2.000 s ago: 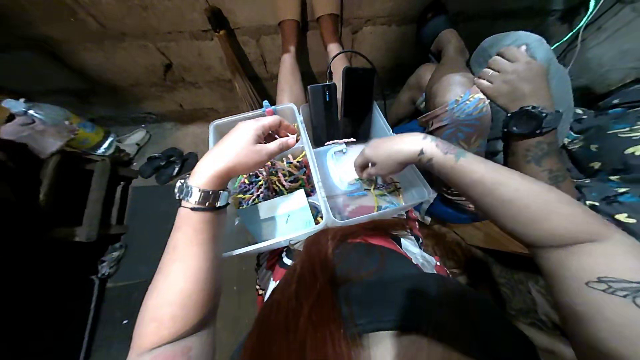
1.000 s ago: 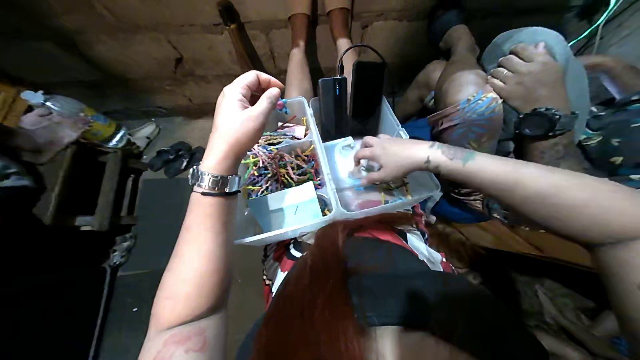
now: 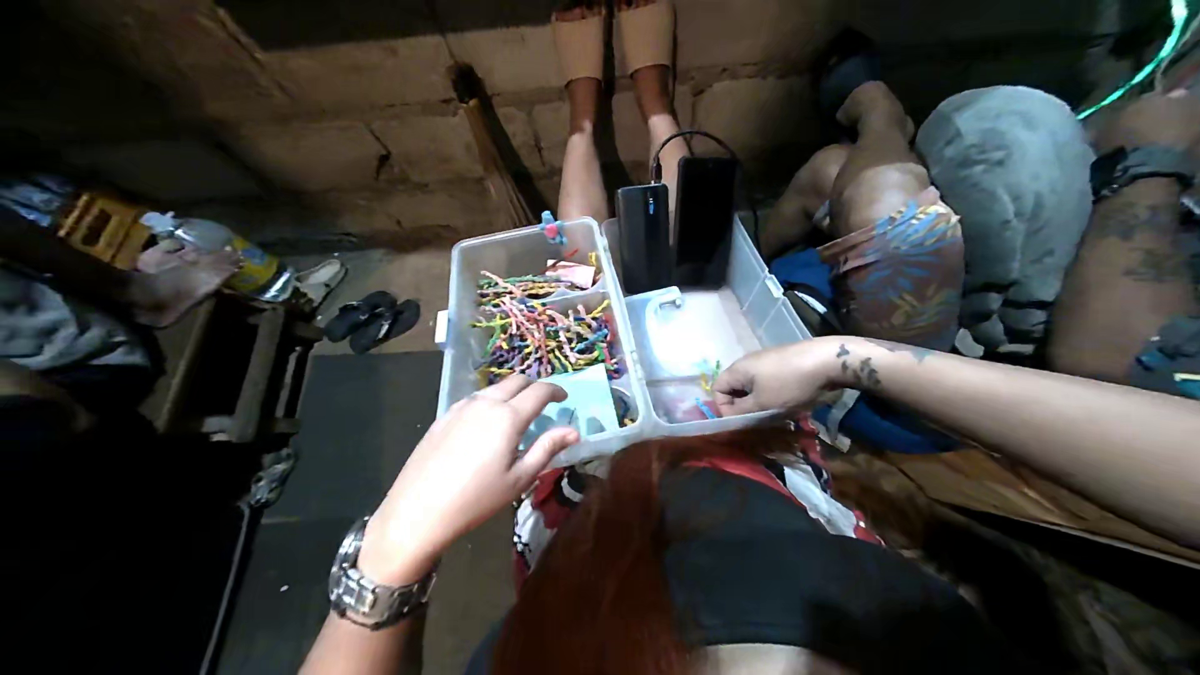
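A clear plastic compartment box [image 3: 450, 328] lies open across my lap. Its left half holds many colourful twisted cords [image 3: 544, 333] and a pale blue card [image 3: 586, 398]. My left hand [image 3: 511, 431] hovers over or rests at that card, fingers spread, with nothing seen in it. In the right half, near the front edge, my right hand [image 3: 755, 380] has its fingers curled down beside a few coloured cords [image 3: 708, 394]; whether it grips any is hidden. A round white object [image 3: 694, 333] lies behind it.
A black power bank [image 3: 643, 234] and a cabled phone [image 3: 705, 220] stand in the box's back right part. People's legs are behind and at right. Black slippers [image 3: 373, 321], a plastic bottle [image 3: 239, 261] and a wooden stool [image 3: 239, 366] are at left.
My left hand has come down from the box's back left edge to the pale blue card at the front. My right hand has moved from beside the white object towards the front right compartment.
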